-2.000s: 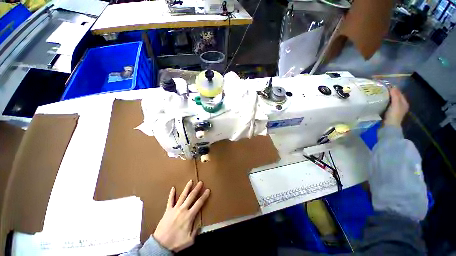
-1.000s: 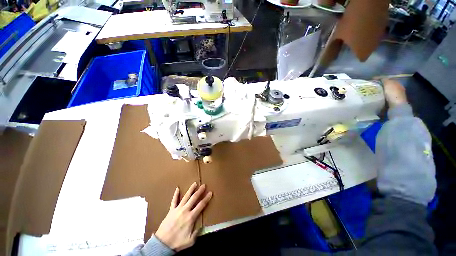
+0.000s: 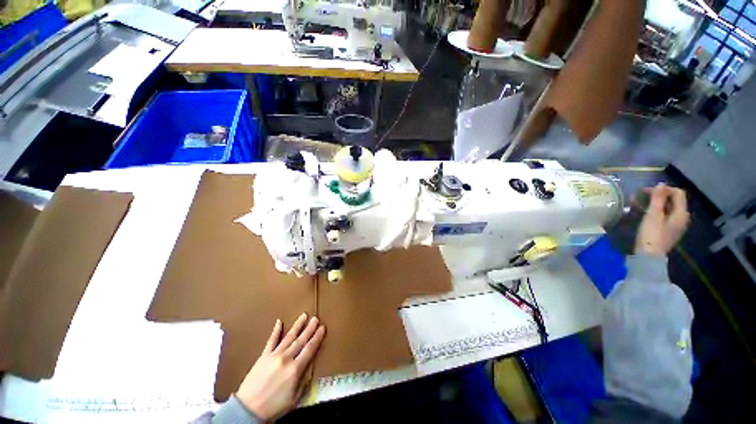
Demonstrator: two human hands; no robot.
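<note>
A flat brown cut panel (image 3: pixel 365 323) with notched corners and a seam line down its middle lies under the white sewing machine (image 3: pixel 514 207). My left hand (image 3: pixel 278 370) rests flat on the panel, fingers spread beside the seam, in front of the needle area. The needle and presser foot are hidden by the head. My right hand (image 3: pixel 662 215) is off the right end of the machine, near the handwheel end, with its fingers curled. Something dark shows at its fingertips, too blurred to tell whether it is held.
More brown panels (image 3: pixel 70 273) lie at the left. Dark and red snips (image 3: pixel 520 303) lie right of the needle area. A blue bin (image 3: pixel 186 132) stands behind the table. Thread cones (image 3: pixel 489 29) and a hanging brown piece (image 3: pixel 593 79) are behind the machine.
My right hand has come off the machine's right end and moved a little outward. My left hand stays flat on the panel. The camera view has shifted slightly.
</note>
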